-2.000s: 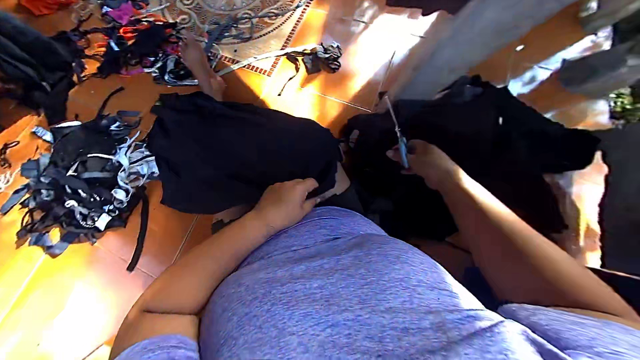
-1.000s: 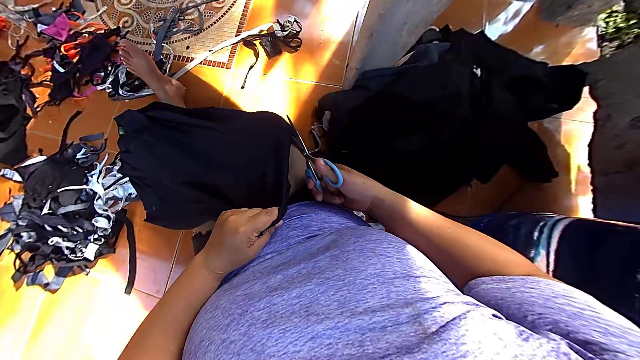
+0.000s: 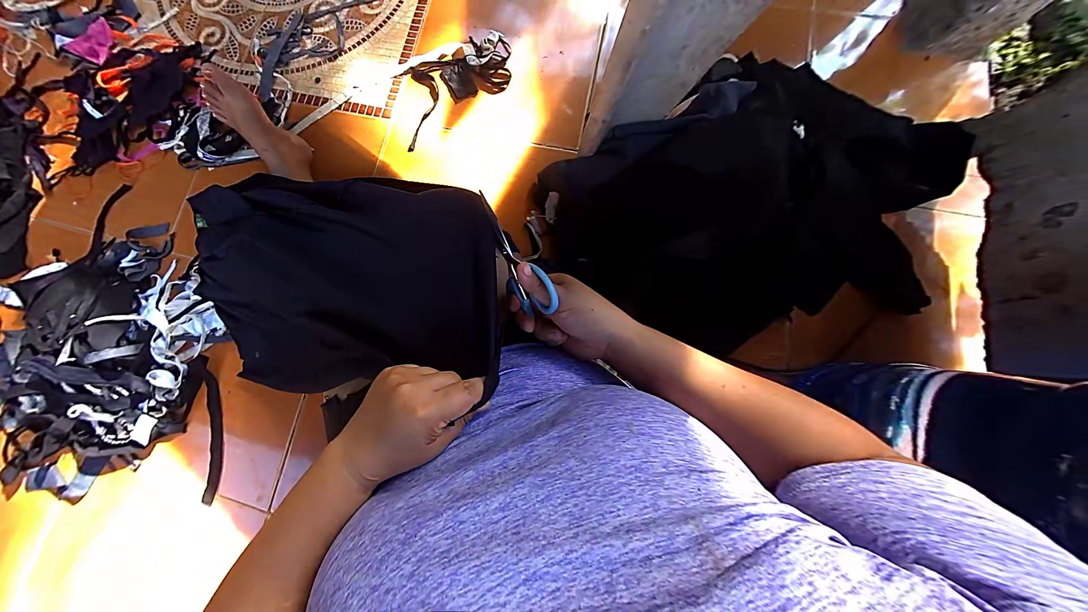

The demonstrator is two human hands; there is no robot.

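A piece of black cloth (image 3: 348, 272) lies spread over my leg, its hem running along the right side. My left hand (image 3: 416, 412) grips the lower right corner of this cloth, close to my shirt. In my right hand (image 3: 565, 314) is a pair of scissors with light blue handles (image 3: 544, 289). Their blades point up and to the left, along the cloth's right edge. Whether the blades are apart or have cloth between them is hard to tell.
Cut fabric strips (image 3: 102, 340) lie heaped at the left, more coloured scraps (image 3: 136, 93) at the upper left. A small strip bundle (image 3: 476, 68) lies on the tiles. A black garment pile (image 3: 722, 195) sits at the right, beside a grey pillar (image 3: 663, 59).
My right hand has come from over the black pile to the cloth's right edge with the scissors. My left hand stays on the cloth's lower corner. The view has shifted somewhat.
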